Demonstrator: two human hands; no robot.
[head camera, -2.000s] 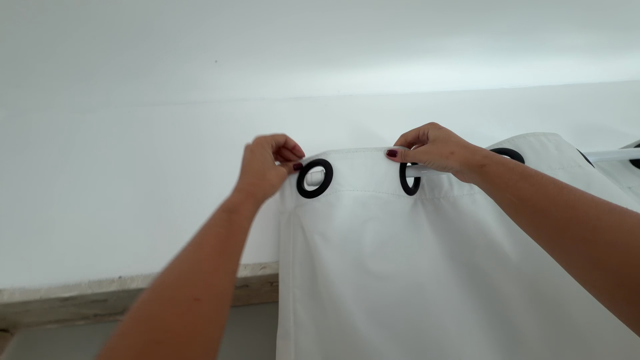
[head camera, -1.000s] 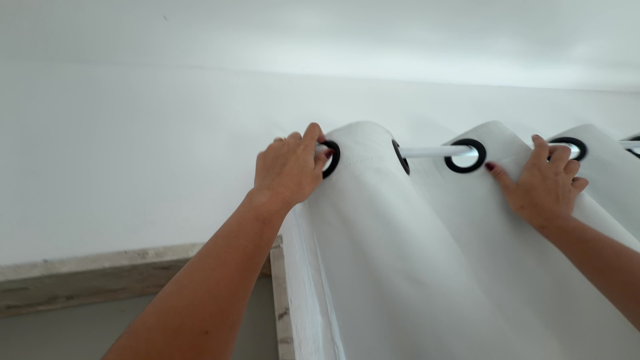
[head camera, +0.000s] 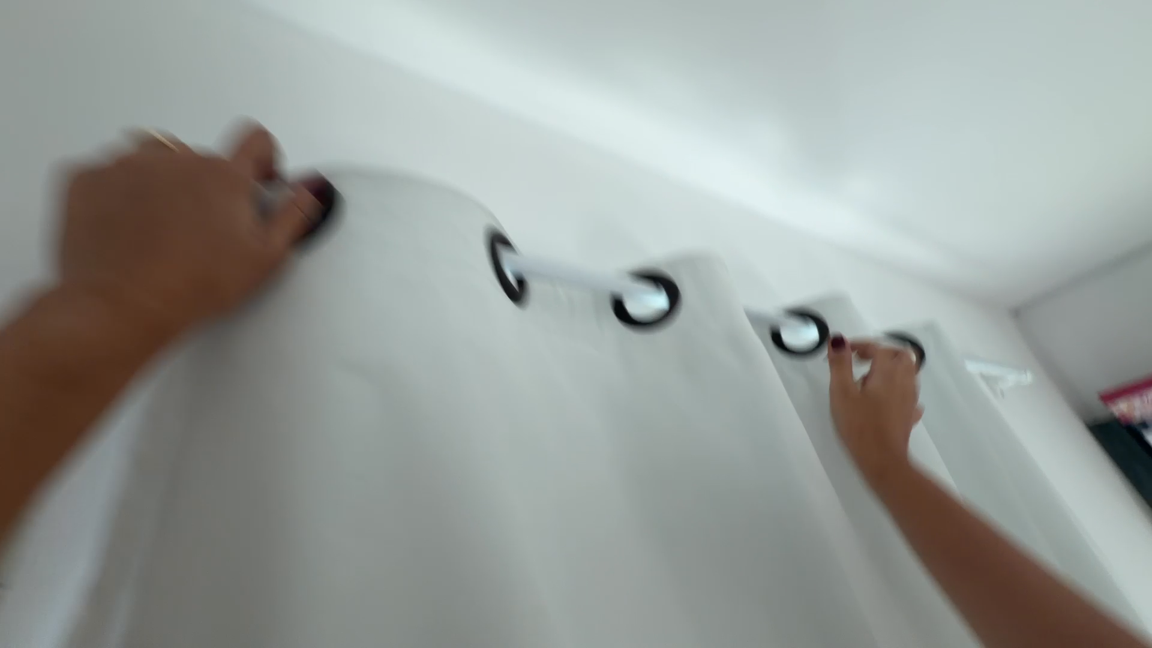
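Note:
A white grommet curtain (head camera: 432, 414) hangs in folds from a white curtain rod (head camera: 576, 273) that passes through its black-rimmed eyelets. At the upper left, my left hand (head camera: 171, 225) is blurred, its thumb and fingers around the rod end at the first eyelet (head camera: 322, 211). Farther along, my right hand (head camera: 877, 396) is raised between two eyelets, its thumb beside the rim of one eyelet (head camera: 799, 332) and its fingers bent near the rod. Whether its fingers grip the rod or fabric cannot be told.
Behind the rod runs a white wall (head camera: 576, 198), meeting the ceiling above. A white bracket (head camera: 999, 373) is on the wall past the curtain's far folds. At the right edge are a pink-red item (head camera: 1129, 400) and a dark object (head camera: 1120, 459), partly cut off.
My right hand has moved right along the curtain, away from my left hand, which remains at the first eyelet since one second ago. The view has swung right and tilted.

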